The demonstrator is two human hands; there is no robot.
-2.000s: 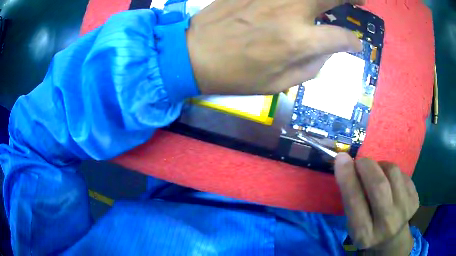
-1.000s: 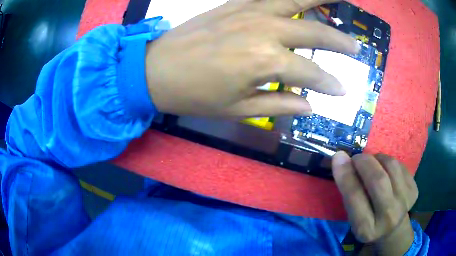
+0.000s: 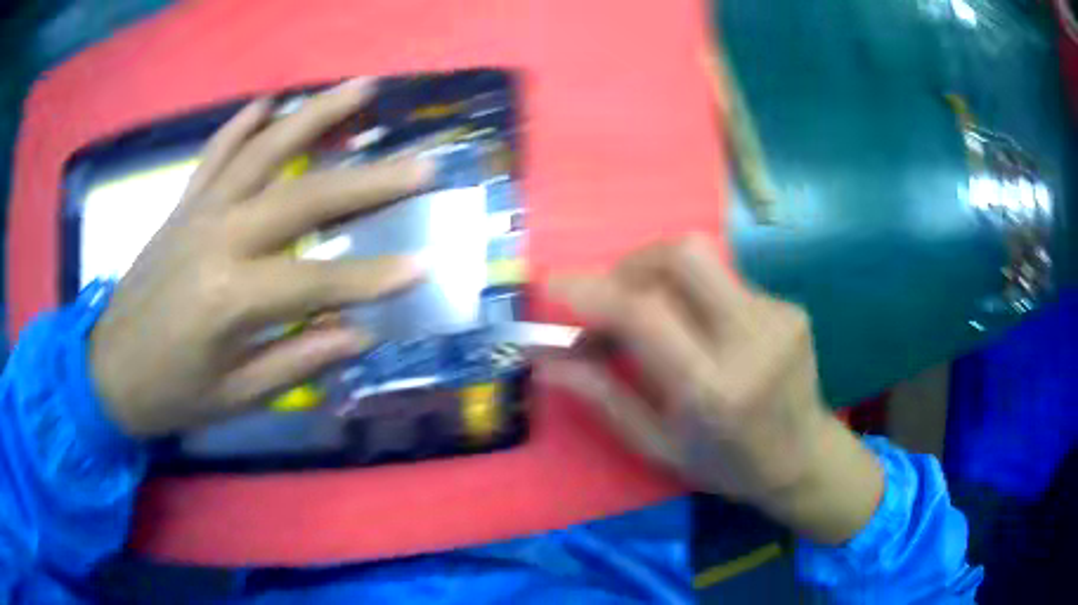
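The tablet assembly [image 3: 284,437] lies insides up on the red foam pad [image 3: 627,130]. My left hand [image 3: 260,260] is spread flat over its battery and the silver shield cover [image 3: 455,248], fingers apart, holding nothing. My right hand [image 3: 697,366] is just right of the tablet's edge, fingers closed on the tweezers [image 3: 553,336], a short bright piece pointing left to the lower right corner of the blue main board [image 3: 443,355]. The orange flex cable [image 3: 481,410] shows below the board. The frame is blurred, so the tips' exact contact cannot be told.
A bamboo stick [image 3: 745,142] lies beside the pad's right edge on the green bench [image 3: 863,225]. A cluster of small shiny metallic parts [image 3: 1011,213] lies farther right. The bench edge runs at the lower right.
The view has shifted right, so tablet and pad appear farther left. My right hand has moved from the tablet's lower edge to its right edge. My left hand remains spread over the tablet.
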